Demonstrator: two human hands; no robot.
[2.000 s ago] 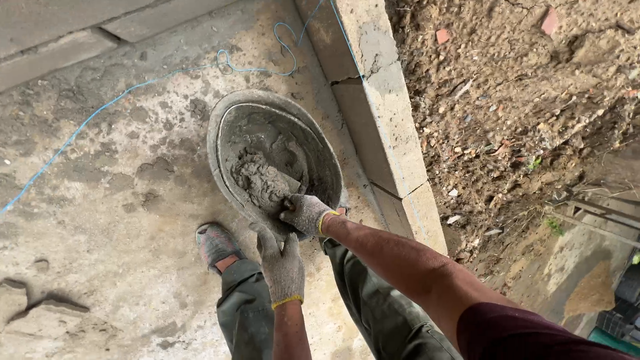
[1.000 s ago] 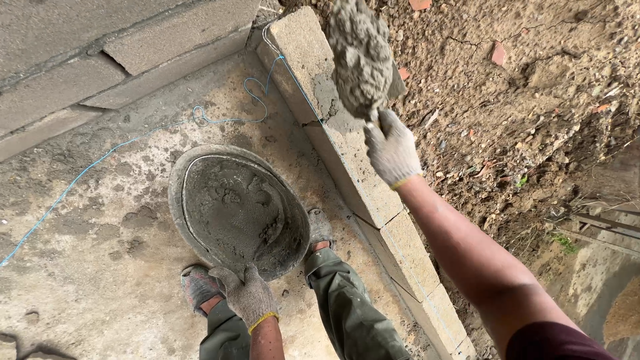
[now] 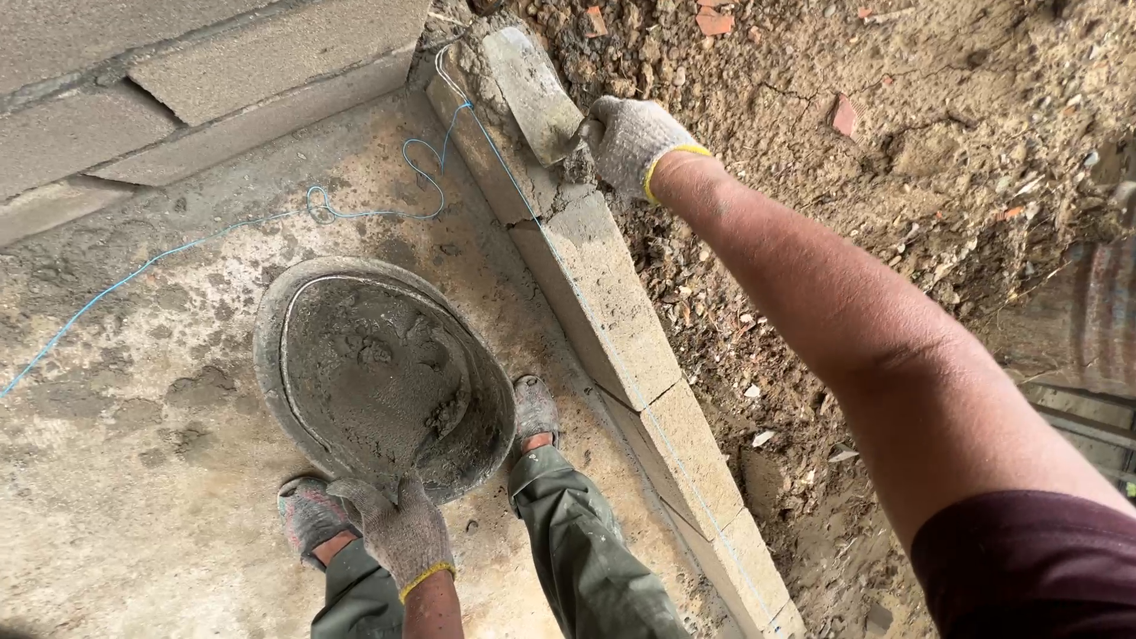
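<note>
My gloved left hand [image 3: 399,528] grips the near rim of a round mortar pan [image 3: 271,355], which is tilted. Grey wet mortar [image 3: 373,373] lies inside the pan. My gloved right hand [image 3: 630,142] is closed around the handle end of a trowel, the handle itself mostly hidden by the glove. The flat trowel blade [image 3: 532,98] rests over mortar on the top of a low block wall [image 3: 612,293], near the wall's far end. A blue string line [image 3: 577,288] runs along the top of these blocks.
A taller wall of grey blocks [image 3: 266,62] stands at the upper left. Loose blue string [image 3: 177,248] curls over the stained concrete floor [image 3: 133,497]. Rough soil [image 3: 896,160] with brick fragments lies beyond the low wall. My feet stand on the floor near the pan.
My right hand first lifted a mortar-loaded trowel from the pan, then brought it to the low wall's far end. The blade's visible face has lost its heap of mortar. My left hand still holds the pan.
</note>
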